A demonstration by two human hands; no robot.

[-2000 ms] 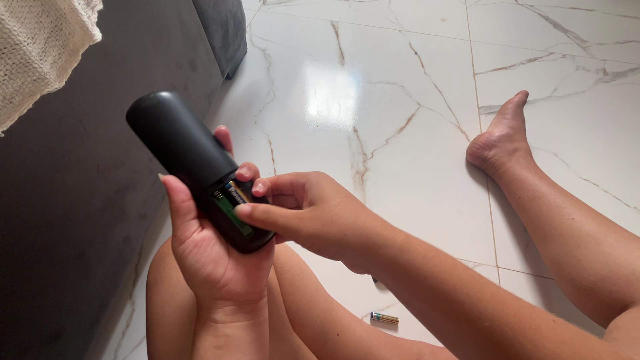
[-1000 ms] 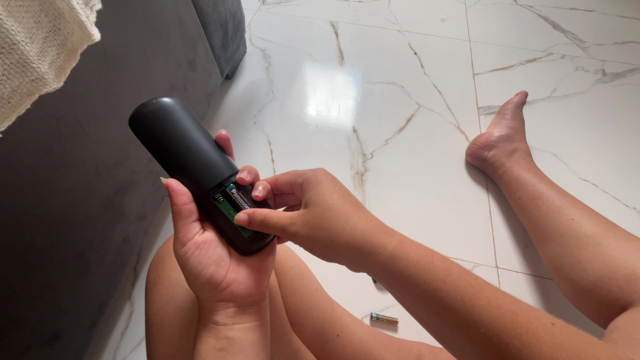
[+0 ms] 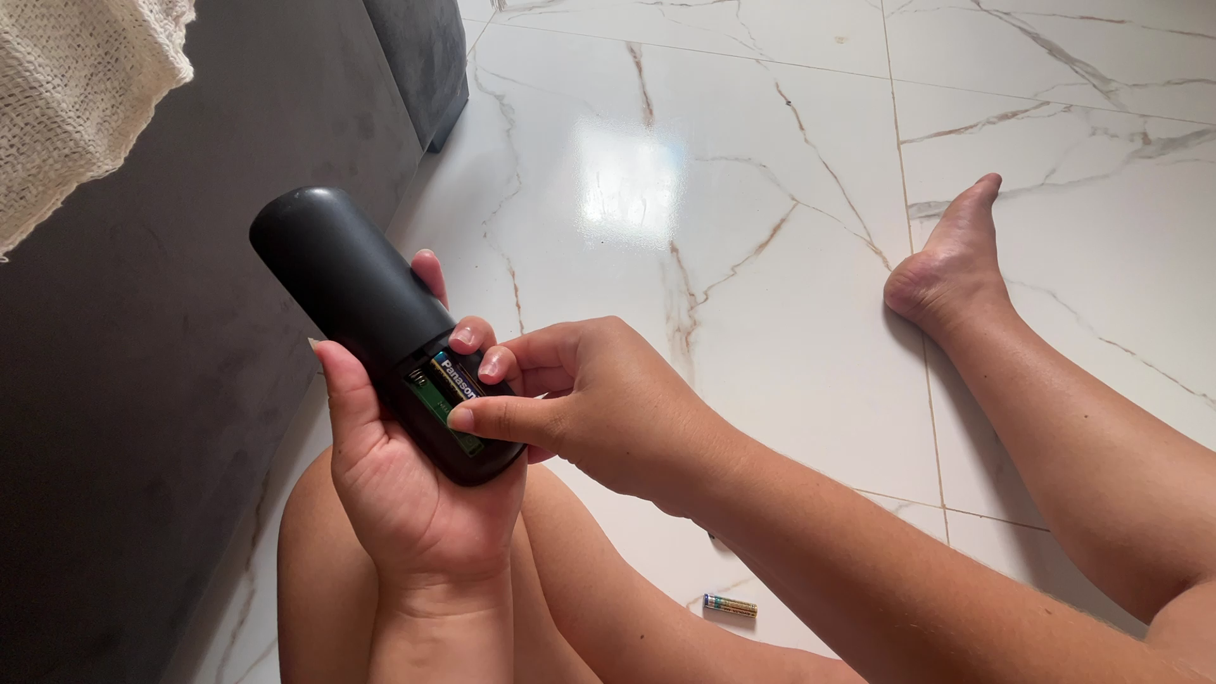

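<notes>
My left hand (image 3: pixel 427 494) is wrapped around a black remote control (image 3: pixel 347 275), its back facing up and its battery compartment uncovered. One Panasonic battery (image 3: pixel 456 375) lies in the slot nearer my right hand; beside it the other slot (image 3: pixel 439 404) shows its green floor and a metal spring. My right hand (image 3: pixel 608 408) has its thumb and fingertips at the compartment, partly over the battery. On the floor below my right forearm lies another battery (image 3: pixel 731 605). A small dark thing (image 3: pixel 714 538), mostly hidden by that forearm, is too covered to name.
The floor (image 3: pixel 760 313) is white veined tile. Dark grey upholstered furniture (image 3: pixel 237 237) stands at the left, with a cream woven cloth (image 3: pixel 85 104) hanging over it. My bent legs are below my hands, and a bare foot (image 3: pixel 950 261) rests on the tile at the right.
The battery in the compartment has turned slightly, so more of its lettering shows than two seconds ago. Both hands stay in nearly the same place around the remote.
</notes>
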